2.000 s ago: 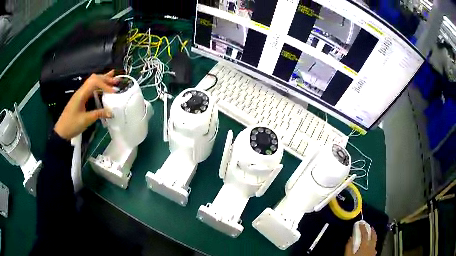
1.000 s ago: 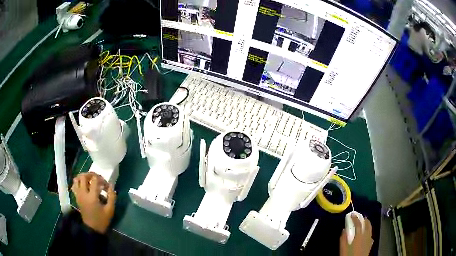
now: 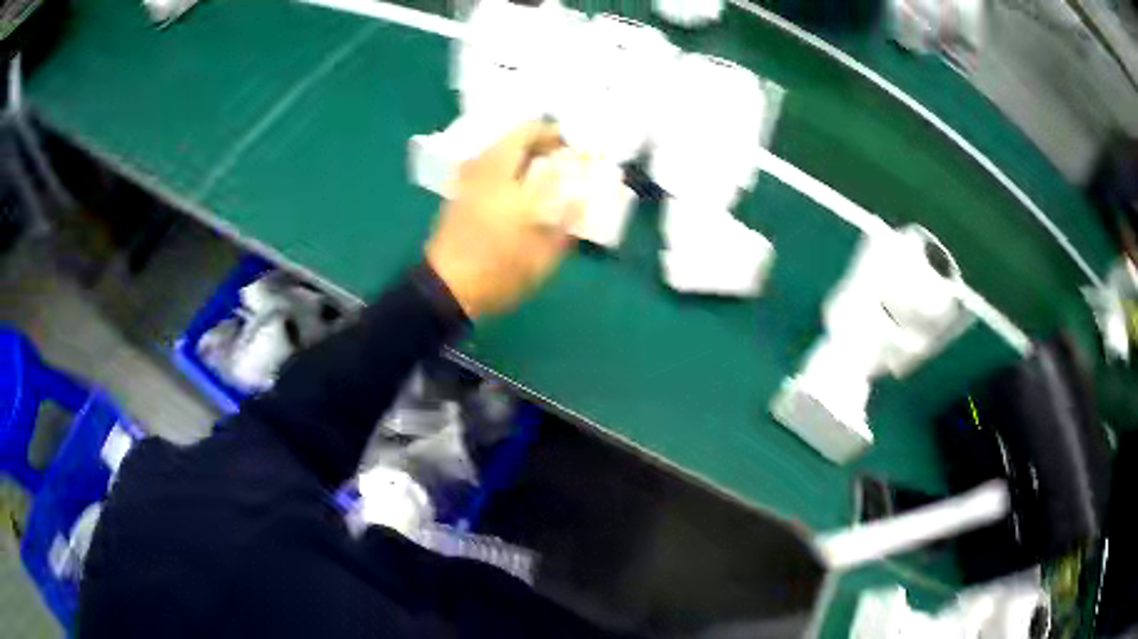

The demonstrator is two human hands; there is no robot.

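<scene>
My left hand is blurred, over the green bench at the upper middle. Its fingers are against the white base of a PTZ dome camera in a tight group of several alike; whether they grip it cannot be told. Another white camera stands at the right of this group. A separate camera stands further right, its dark lens turned to the upper right. My right hand is out of the picture.
Blue bins with white units are below the bench edge. A black label printer with a white label strip is at the right. More white cameras show at the bottom right. A curved green line runs behind.
The view has swung left, away from the monitor and keyboard. My left hand has left the printer-side camera and is now at the camera group. My right hand and the mouse have left view.
</scene>
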